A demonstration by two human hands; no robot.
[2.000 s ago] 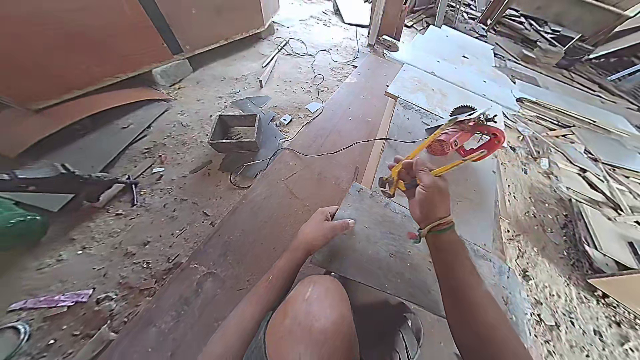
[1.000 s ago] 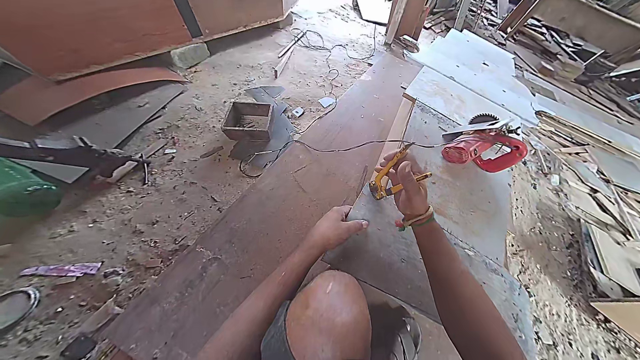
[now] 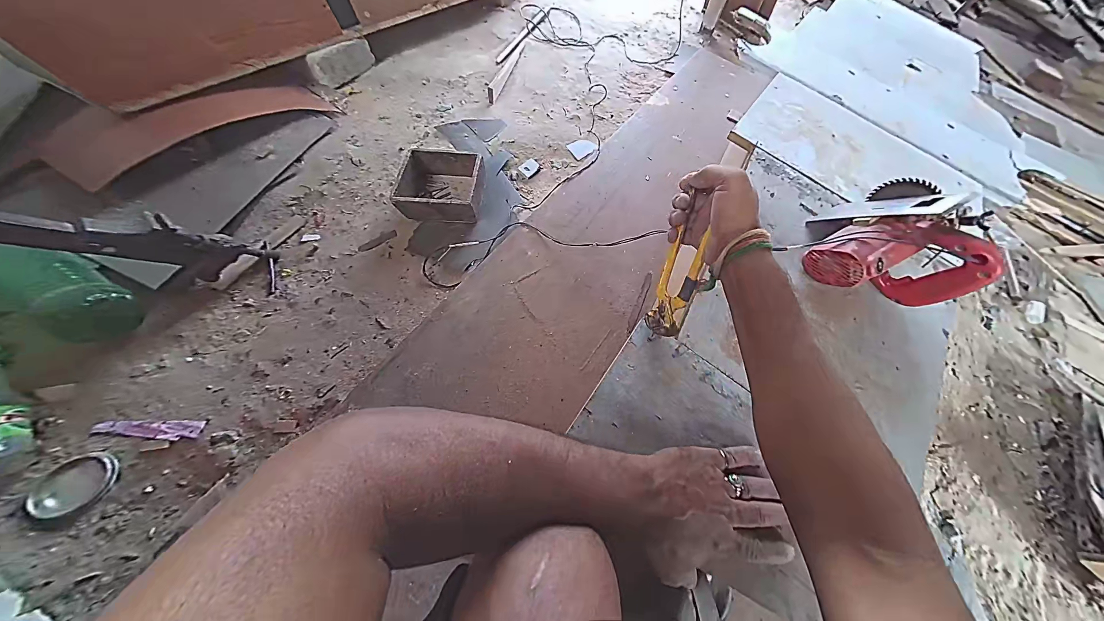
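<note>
My right hand (image 3: 720,211) is closed around the yellow handles of a pincer-like hand tool (image 3: 677,293), whose head points down at the edge of a grey sheet (image 3: 655,388). Whether the head touches the sheet I cannot tell. Beyond my knee, my left hand (image 3: 724,509) rests low on the grey sheet, fingers pointing right, with rings on it; it seems to hold nothing. To the right of my right hand, a red circular saw (image 3: 901,259) lies with its toothed blade upward.
A small wooden box (image 3: 438,185) with small pieces inside stands on the ground beyond a long brown board (image 3: 535,319). A black cable (image 3: 595,244) crosses that board. White sheets (image 3: 888,78) lie at the upper right, a green container (image 3: 69,297) at the left.
My left hand has moved from the sheet's left edge to the lower right, across my knee. My right hand has turned, and the tool's head now points down toward me. The saw lies where it did.
</note>
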